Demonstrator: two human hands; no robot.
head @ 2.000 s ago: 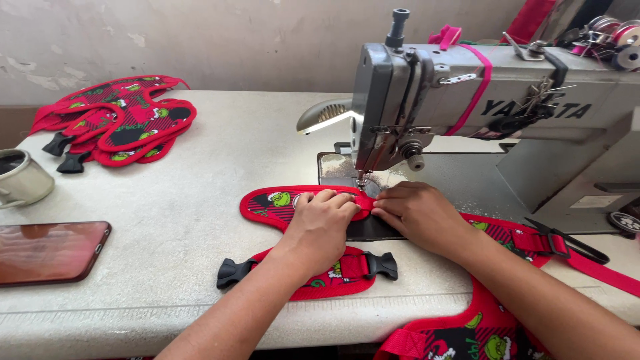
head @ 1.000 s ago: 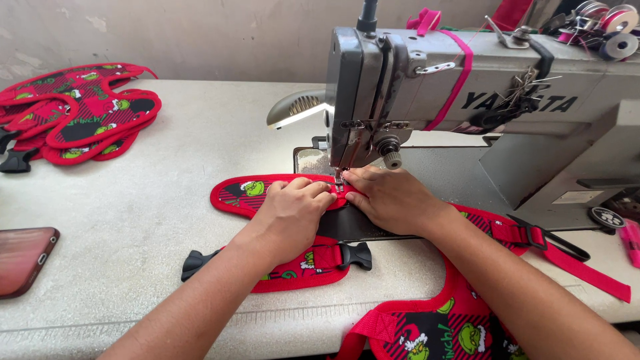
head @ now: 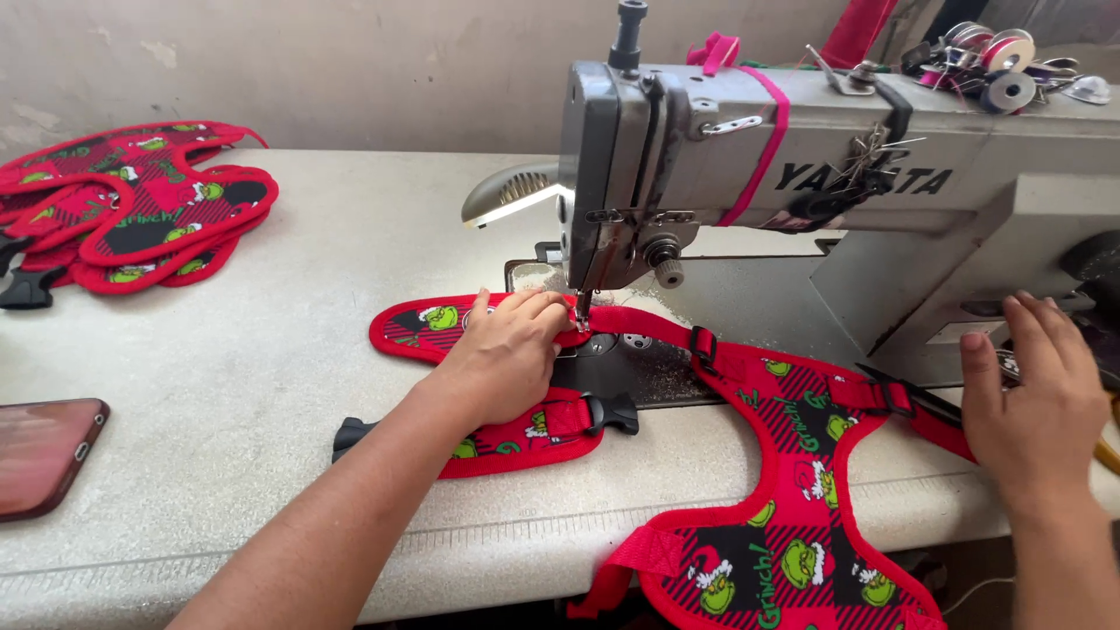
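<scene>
My left hand (head: 516, 350) presses a red-edged printed fabric panel (head: 411, 325) flat on the bed, its fingertips just left of the presser foot (head: 583, 322) of an industrial sewing machine (head: 831, 166). Red webbing (head: 643, 324) runs from the foot to a black slider on a printed harness piece (head: 805, 455), which drapes over the table's front edge. My right hand (head: 1037, 394) is raised near the machine's pillar, fingers spread, holding nothing. Below my left wrist lies another fabric part (head: 525, 442) with black side-release buckles (head: 612, 413).
Stacked printed harness pieces (head: 175, 210) lie at the back left. A phone (head: 48, 455) rests at the left edge. Behind the needle area is a lit lamp (head: 512, 194). Bobbins (head: 1006, 70) sit on top of the machine, and pins (head: 875, 157) cling to its arm.
My right hand has left the fabric beside the presser foot and moved right, toward the machine's pillar. The webbing at the foot is now uncovered. My left hand stays on the panel.
</scene>
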